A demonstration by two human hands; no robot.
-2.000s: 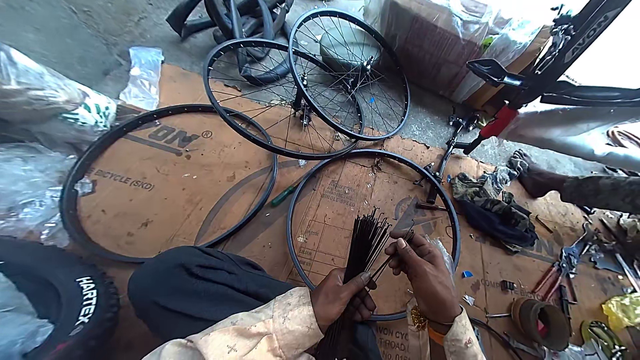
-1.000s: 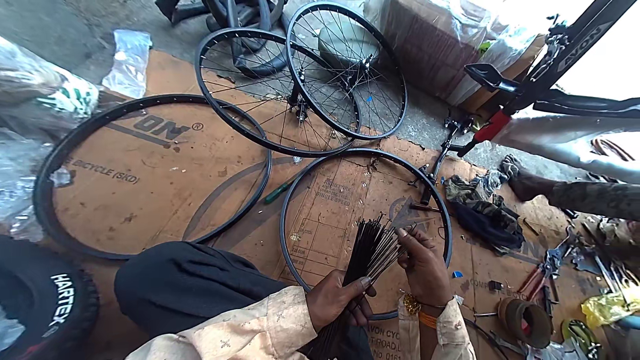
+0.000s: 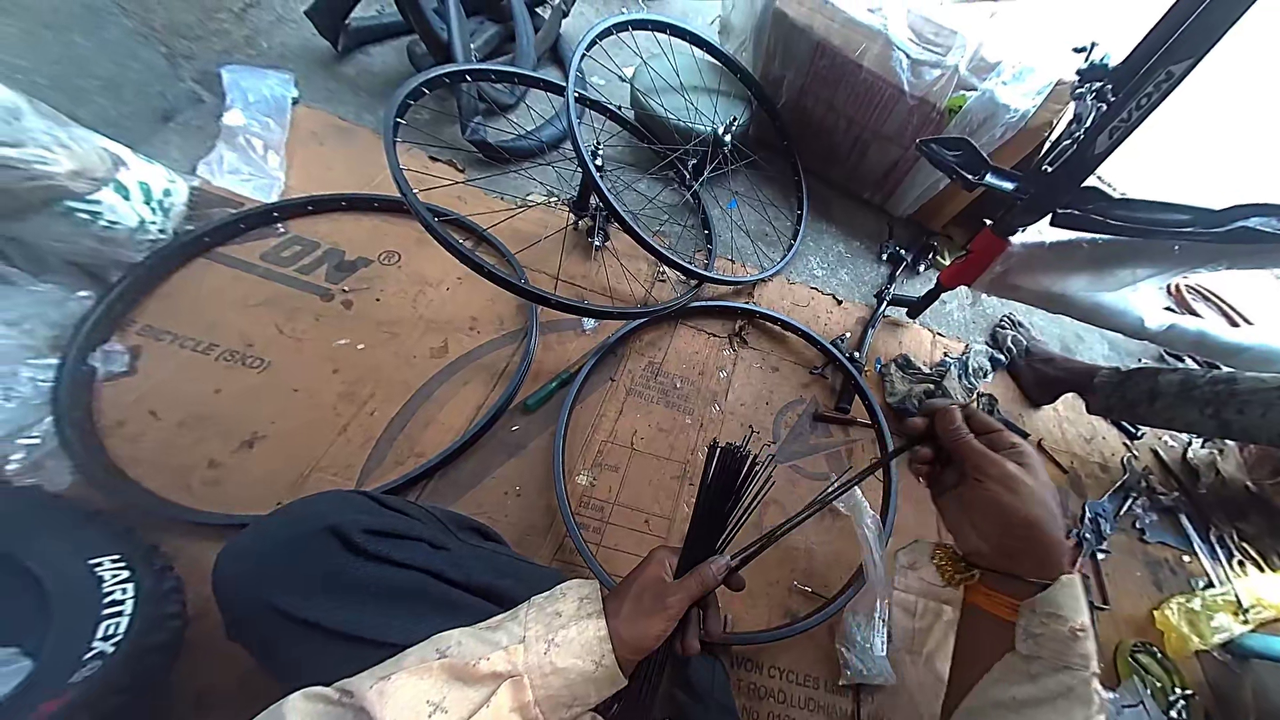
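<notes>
A thick bundle of thin black bicycle spokes [image 3: 722, 498] is gripped by my left hand [image 3: 665, 610], low in the middle of the head view. To the right, my right hand [image 3: 985, 485] pinches the ends of a few spokes [image 3: 815, 508], which slant from my left thumb up to its fingertips. Beneath both hands a bare black bicycle rim [image 3: 568, 420] lies on flattened cardboard. A larger bare rim [image 3: 75, 350] lies at the left. Two spoked wheels with hubs, one [image 3: 795, 225] overlapping the other [image 3: 400, 175], are at the top centre.
A green-handled screwdriver [image 3: 550, 388] lies between the rims. Black tubes [image 3: 515, 140] and a carton [image 3: 830, 95] are behind. A bicycle frame [image 3: 1130, 120] and another person's foot [image 3: 1045, 370] are at the right, above scattered tools [image 3: 1105, 505]. A black tyre [image 3: 130, 600] is at lower left.
My right hand has moved right, away from my left hand, drawing a few spokes out at a slant from the bundle. My left hand keeps its grip on the bundle.
</notes>
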